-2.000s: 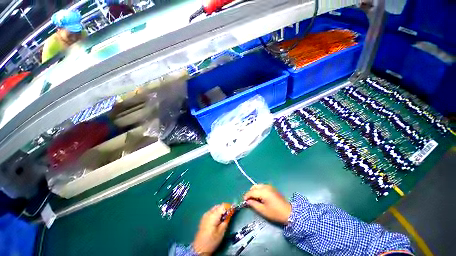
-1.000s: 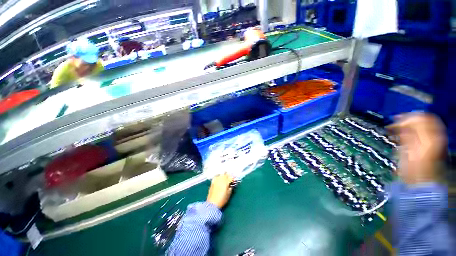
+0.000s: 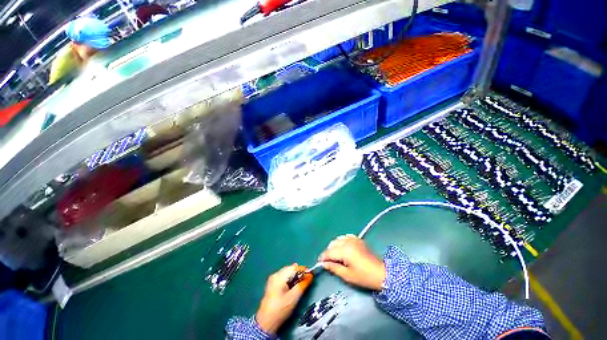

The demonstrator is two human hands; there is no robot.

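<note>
My left hand [image 3: 281,297], with orange covers on its fingertips, grips a small dark wire lead [image 3: 297,277] at the lower middle. My right hand [image 3: 353,263] pinches the end of a narrow white strip [image 3: 426,204] right beside it; the two hands nearly touch. The strip arcs from my right hand over the mat and the near bundle rows, ending at the right. The exact contact of strip and lead is hidden by my fingers. Loose black-and-white leads [image 3: 321,311] lie just below my hands, and another loose pile [image 3: 229,267] lies to the left.
The bagged white roll [image 3: 315,169] sits behind my hands, before a blue bin [image 3: 319,119] and a bin of orange wires [image 3: 426,60]. Rows of bundles [image 3: 466,156] with a white tag [image 3: 563,198] lie right. A divided tray [image 3: 143,222] stands left. A metal-edged shelf [image 3: 219,73] crosses above.
A second ago my left hand was at the roll and my right hand was raised at the right. Both are together low in the middle now, and a long arc of white strip lies across the mat.
</note>
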